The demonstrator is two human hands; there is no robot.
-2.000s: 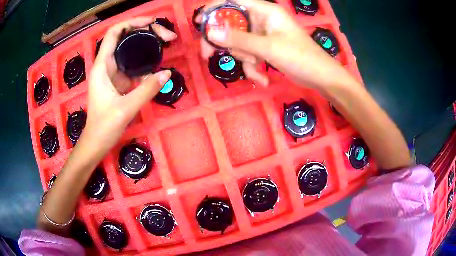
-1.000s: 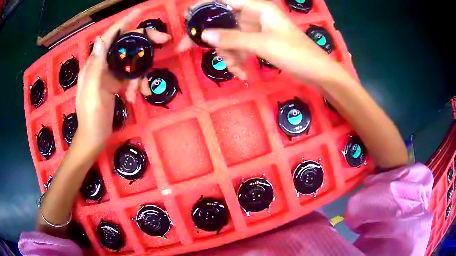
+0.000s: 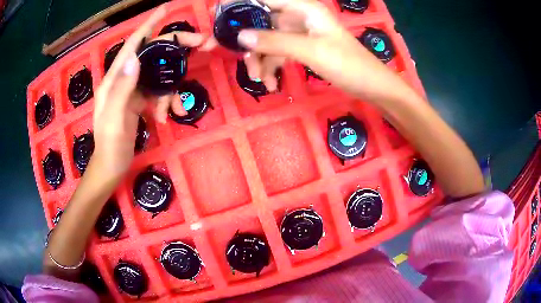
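My left hand (image 3: 118,112) holds a round black smartwatch unit (image 3: 162,66) above the upper left of the foam tray (image 3: 204,226). Its display shows small blue marks on black. My right hand (image 3: 302,41) holds a second smartwatch unit (image 3: 242,25) at the top of the picture, its thumb on the lit dark display. The thumb hides part of that screen. Both watches face me. Two tray pockets in the middle (image 3: 216,176) are bare red. Units with teal half-circle screens (image 3: 347,137) lie in pockets around my hands.
Units with ringed back covers up (image 3: 153,190) fill pockets at the left and along the near edge. A brown strip (image 3: 89,26) runs along the tray's far left edge. Another red tray with units (image 3: 531,237) stands at the far right. Dark green surface surrounds the tray.
Both held displays changed: the left from black to coloured icons to blue marks, the right from red-orange to dark with blue marks. The right watch has moved slightly left and up.
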